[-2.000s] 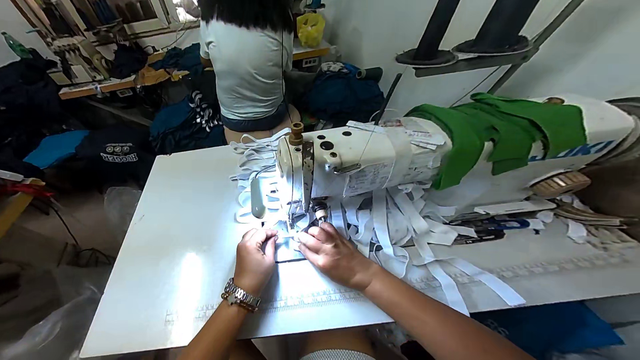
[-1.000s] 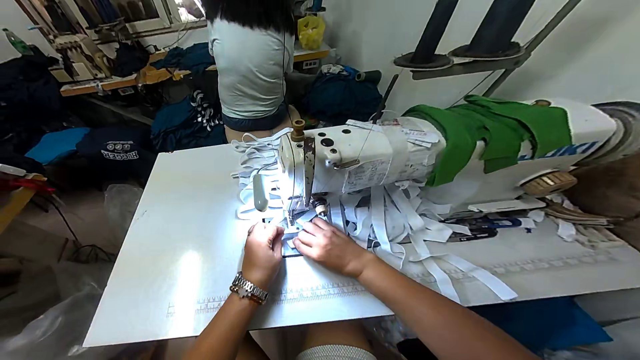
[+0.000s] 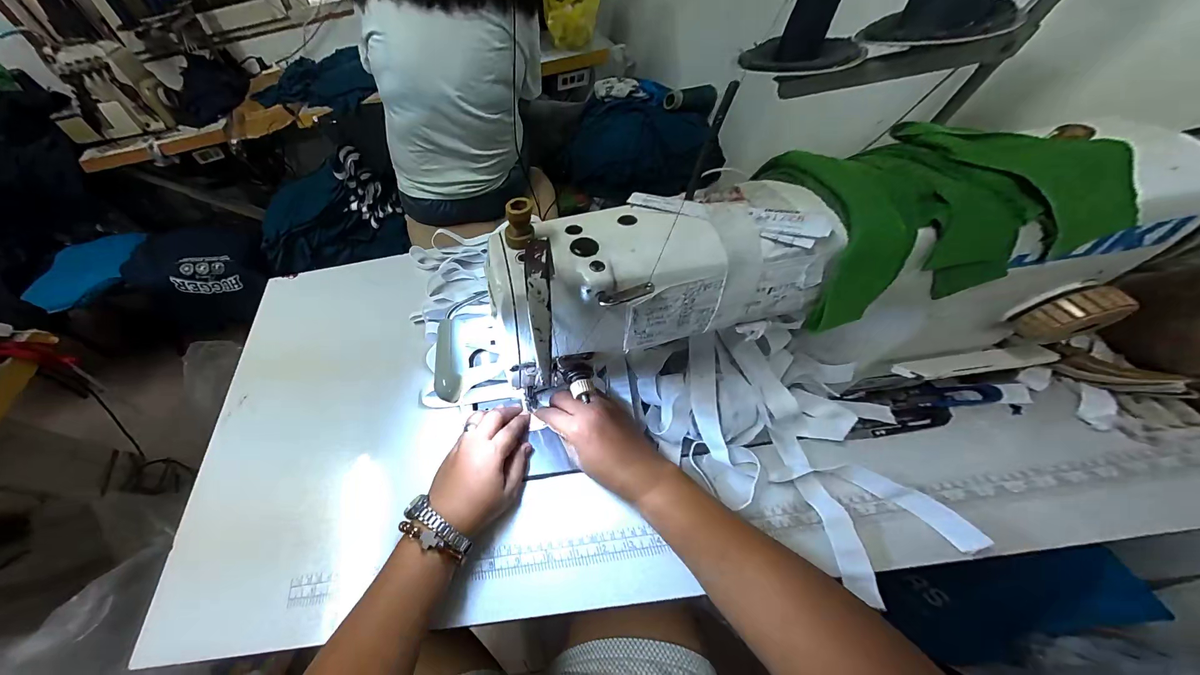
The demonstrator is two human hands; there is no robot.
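A white industrial sewing machine (image 3: 609,262) stands on a white table (image 3: 309,375), its lamp lighting the needle area. My left hand (image 3: 483,464), with a metal watch (image 3: 438,525) and a bracelet at the wrist, lies just in front of the presser foot (image 3: 531,389), fingertips together on a small piece of pale fabric. My right hand (image 3: 600,436) presses the same piece from the right, close to the needle. The fingers and machine head hide most of the piece. White elastic-like strips (image 3: 750,394) are heaped right of my right hand; looped white strips (image 3: 455,281) lie behind the needle area.
Green fabric pieces (image 3: 975,197) drape over the machine arm. Dark-handled scissors (image 3: 937,403) lie under it at the right. Black thread cones (image 3: 806,37) stand on a rack above. A person (image 3: 450,103) is beyond the table, near piles of dark cloth (image 3: 623,141).
Both hands have stayed close to the needle, with only small shifts of the fingers. The green pieces and the heaped strips look unchanged.
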